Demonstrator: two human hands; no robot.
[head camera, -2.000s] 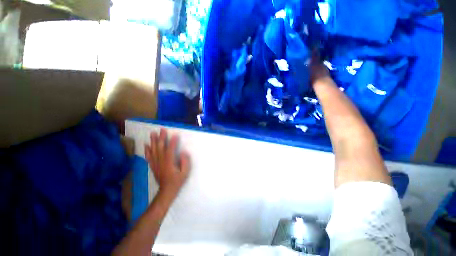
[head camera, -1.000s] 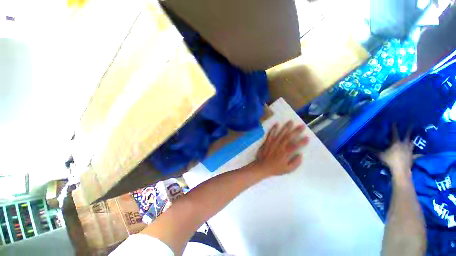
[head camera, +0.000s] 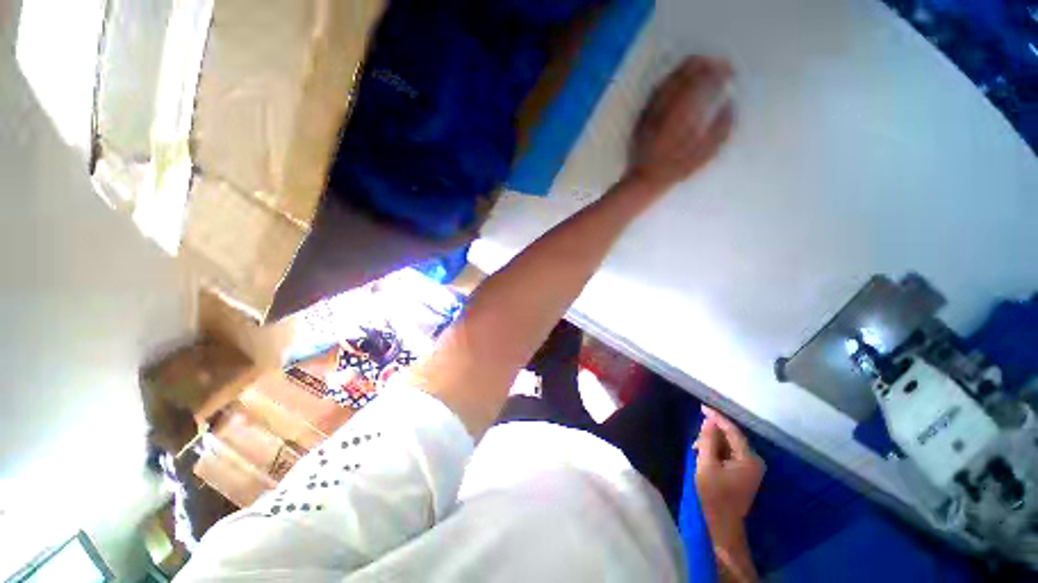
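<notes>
My left hand (head camera: 685, 123) rests on the white machine table (head camera: 785, 182), its fingers loosely curled with a gap at the thumb; I see nothing in it. My right hand (head camera: 728, 467) is low, just off the table's front edge, with fingers bent together. A strip of blue fabric (head camera: 692, 518) lies along its wrist; whether the fingers hold it is unclear. The sewing machine's white head (head camera: 939, 421) is at the right, away from both hands. Its needle area (head camera: 865, 353) sits over a silver plate (head camera: 825, 353).
An open cardboard box (head camera: 245, 148) with dark-blue fabric (head camera: 438, 114) stands left of the table. A lighter blue flat strip (head camera: 581, 103) lies between the box and my left hand. More boxes (head camera: 245, 450) are at the lower left. Blue fabric (head camera: 842, 524) lies below the table edge.
The view has swung left and down towards the machine and my lap. My right hand has left the blue bin and is now by the table's front edge. My left hand's spread fingers have curled.
</notes>
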